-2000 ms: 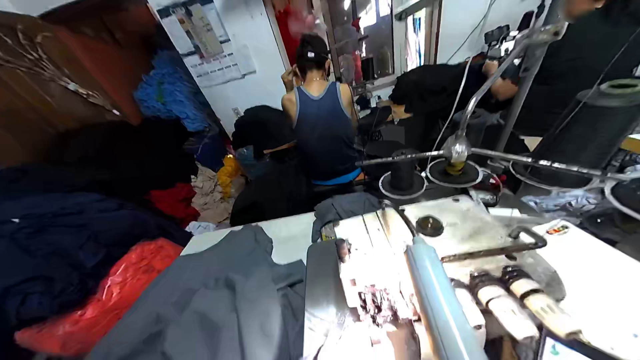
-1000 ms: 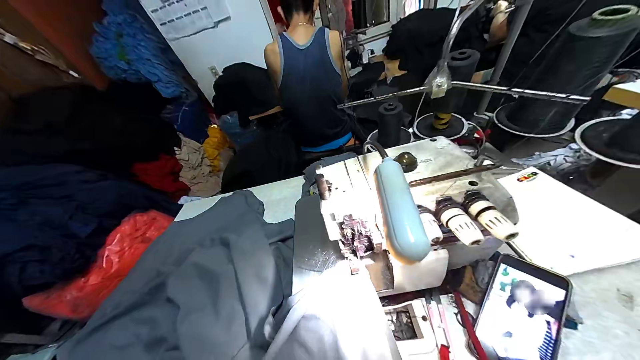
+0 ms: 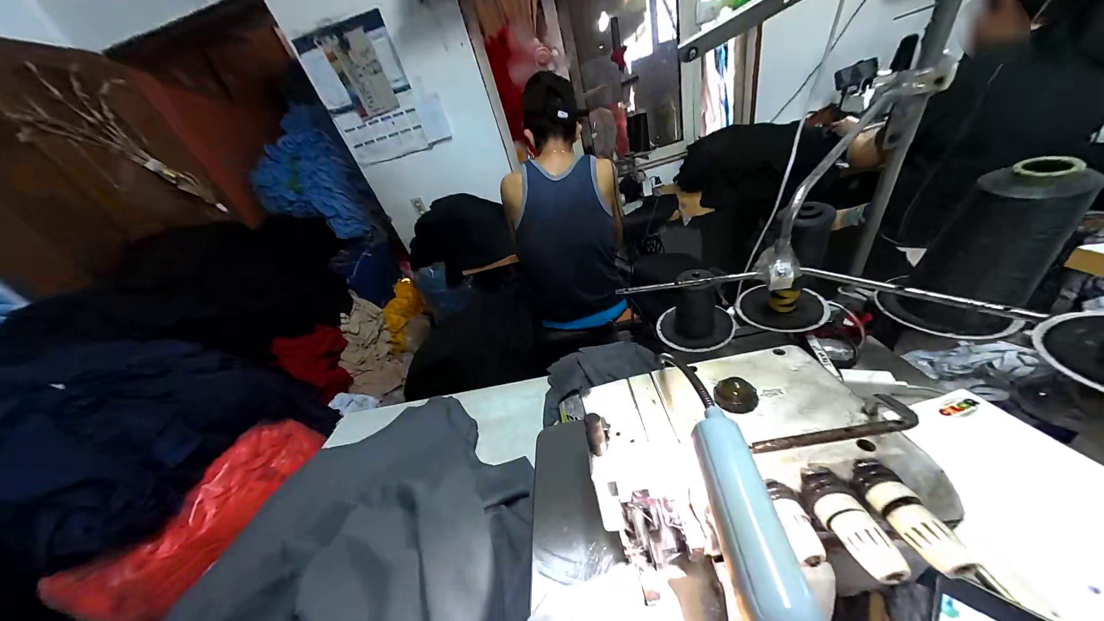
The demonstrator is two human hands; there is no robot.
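Note:
Neither of my hands shows in the head view. An overlock sewing machine (image 3: 638, 431) stands on the table, its needle area brightly lit. A light-blue tubular lamp (image 3: 750, 517) on a flexible neck crosses its front, left of several cream tension dials (image 3: 854, 526). Dark grey fabric (image 3: 388, 517) lies over the table's left part, and another bunched piece (image 3: 604, 366) sits behind the machine. A corner of a phone (image 3: 975, 604) shows at the bottom edge.
A person in a tank top (image 3: 569, 233) sits facing away beyond the table. Black thread cones (image 3: 992, 241) stand on a rack at the right, under metal thread-guide arms (image 3: 923, 297). A red plastic bag (image 3: 207, 517) and dark cloth heaps (image 3: 155, 423) lie at the left. Another person's dark-clothed arm is at the upper right.
The view has tilted up since one second ago, so the phone and the tray of small tools seen then are now mostly or wholly out of frame.

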